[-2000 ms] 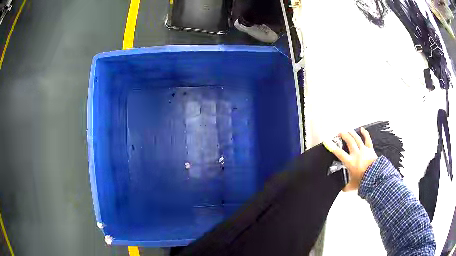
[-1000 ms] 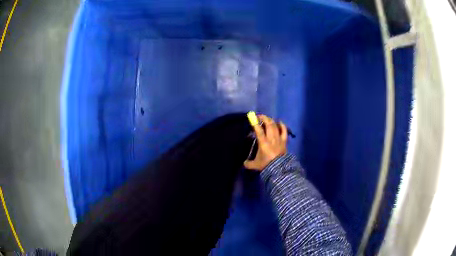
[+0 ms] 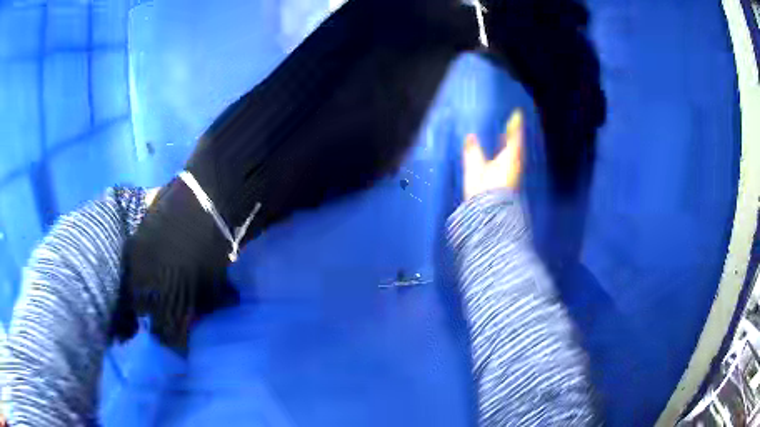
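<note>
The black strap bundle [image 3: 325, 117] lies bent in an arch inside the blue bin [image 3: 333, 350]. One white bundle tie [image 3: 208, 204] is knotted around its left part, with loose ends showing. Another white tie [image 3: 481, 21] crosses it at the top. My left hand [image 3: 152, 197] is almost wholly hidden at the bundle's left end; only a sliver of skin shows past the cuff. My right hand [image 3: 494, 160] is blurred, fingers apart and empty, below the arch and beside the bundle's right part. A yellow tip shows on one right finger.
The bin's pale curved rim [image 3: 744, 167] runs down the right side. Small dark and pale scraps [image 3: 406, 280] lie on the bin's floor. Something white and grey, too unclear to name, shows beyond the rim at the lower right.
The view has moved deeper into the bin. The bundle now lies arched inside it, both ties showing. My right hand has let go of the bundle. My left sleeve has come in at the left.
</note>
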